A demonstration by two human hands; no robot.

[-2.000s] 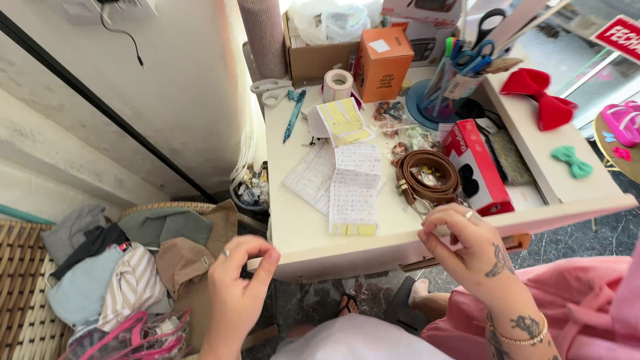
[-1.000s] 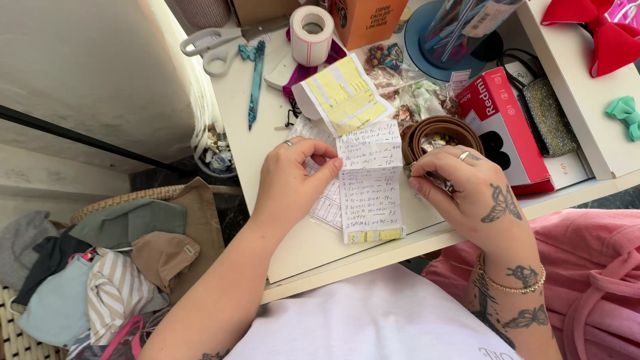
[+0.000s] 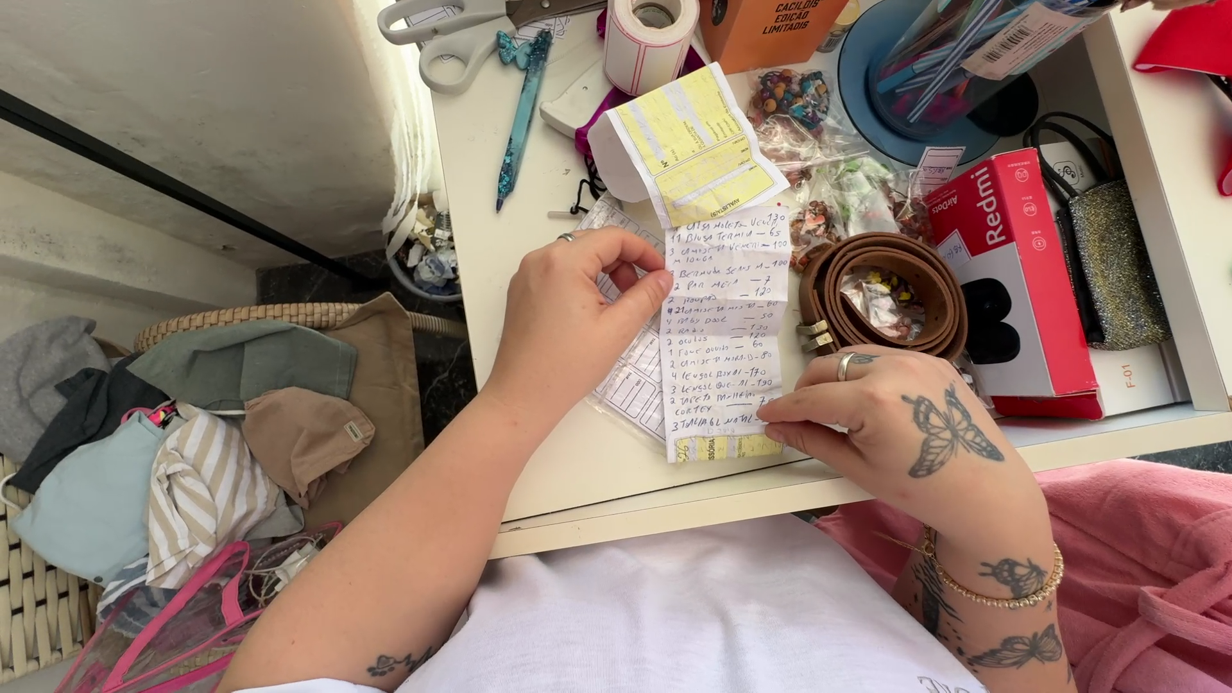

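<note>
A long creased paper strip with handwritten lines (image 3: pixel 727 327) lies on the white drawer unit, its yellow printed part (image 3: pixel 693 144) bent over at the top. My left hand (image 3: pixel 582 318) pinches the strip's left edge between thumb and forefinger. With thumb and fingertips, my right hand (image 3: pixel 847 414) holds its lower right edge. Under the strip is another printed sheet (image 3: pixel 630 380), partly hidden. A coiled brown leather belt (image 3: pixel 948 289) rests right of the strip, with a small bag of colourful pieces inside the coil.
Around the papers are grey-handled scissors (image 3: pixel 452 48), a teal pen (image 3: pixel 525 125), a label roll (image 3: pixel 651 48), an orange box (image 3: pixel 765 29), bagged beads (image 3: pixel 789 101), a pen holder (image 3: pixel 948 67) and a red earphone box (image 3: pixel 1020 279). A wicker basket (image 3: pixel 241 316) with folded clothes stands left.
Both hands, apart from the paper two seconds ago, have come to it. Since one second ago, my right hand has moved to the strip's lower right edge. The view has moved closer to the drawer.
</note>
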